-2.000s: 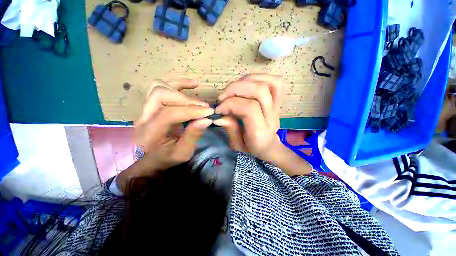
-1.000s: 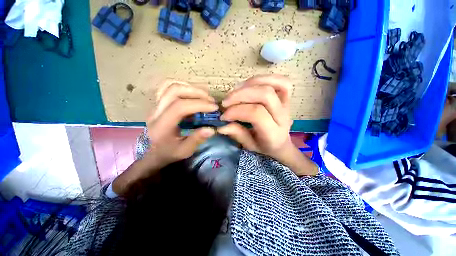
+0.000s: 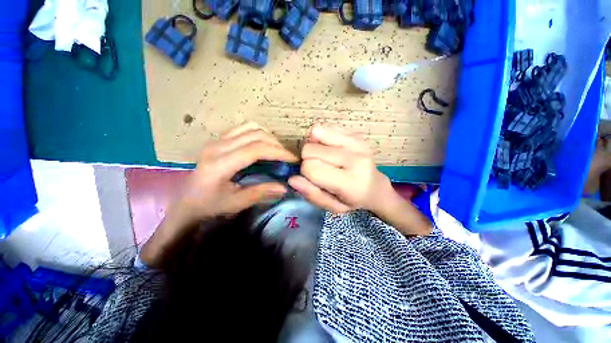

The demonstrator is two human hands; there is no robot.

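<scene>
My left hand (image 3: 234, 175) and my right hand (image 3: 345, 173) meet at the near edge of the cardboard work board (image 3: 221, 100). Between their fingertips they hold a small dark mini fabric bag (image 3: 271, 169), mostly hidden by the fingers; a dark loop shows at its left, inside my left hand. The white glue bottle (image 3: 375, 78) lies on the board, its thin nozzle pointing right. A loose black loop handle (image 3: 433, 102) lies near the board's right edge.
Several plaid bags (image 3: 248, 43) lie along the board's far edge. A deep blue bin (image 3: 477, 120) with many plaid bags stands at the right. A white cloth (image 3: 70, 23) lies on the green tabletop (image 3: 87, 127) at the left. A person's white striped sleeve (image 3: 569, 258) shows at lower right.
The view has shifted, so the board's things sit lower and farther right. The bag between my hands has turned; its plaid side showed a second ago, now mainly a dark loop shows.
</scene>
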